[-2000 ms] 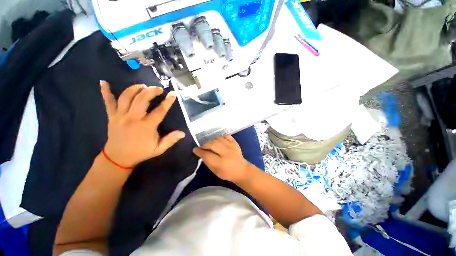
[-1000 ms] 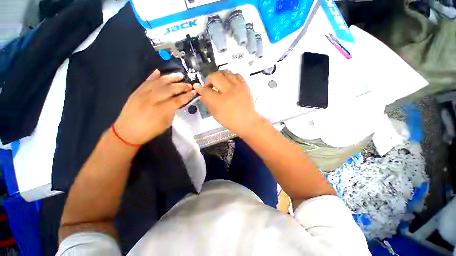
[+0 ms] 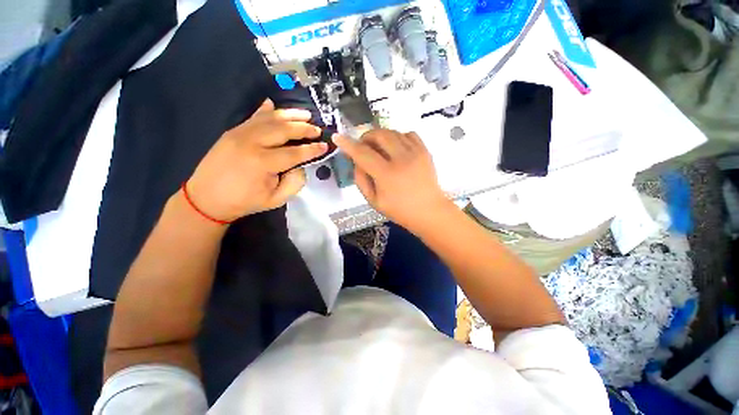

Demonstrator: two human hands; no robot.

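Note:
A large black fabric panel (image 3: 162,154) lies on the table left of the overlock machine (image 3: 324,12) and hangs down over my lap. Its white underside (image 3: 318,243) shows where the edge folds over below my hands. My left hand (image 3: 263,166) lies on the panel, its fingertips pressing the edge just in front of the presser foot area (image 3: 334,89). My right hand (image 3: 393,170) is at the same edge, its index fingertip close to the left fingers, pinching the fabric edge. The exact grip under the fingertips is hidden.
Black pieces (image 3: 77,97) lie at the far left of the white table (image 3: 65,284). A smartphone (image 3: 527,128) and a thin pink tool (image 3: 571,73) lie right of the machine. A scrap sack (image 3: 527,243) and shredded trimmings (image 3: 624,300) are below the table's right end.
Both hands have come together at the presser foot from lower, more separate positions. The panel edge has folded, showing more white underside. The view has shifted, moving the machine rightward in the picture.

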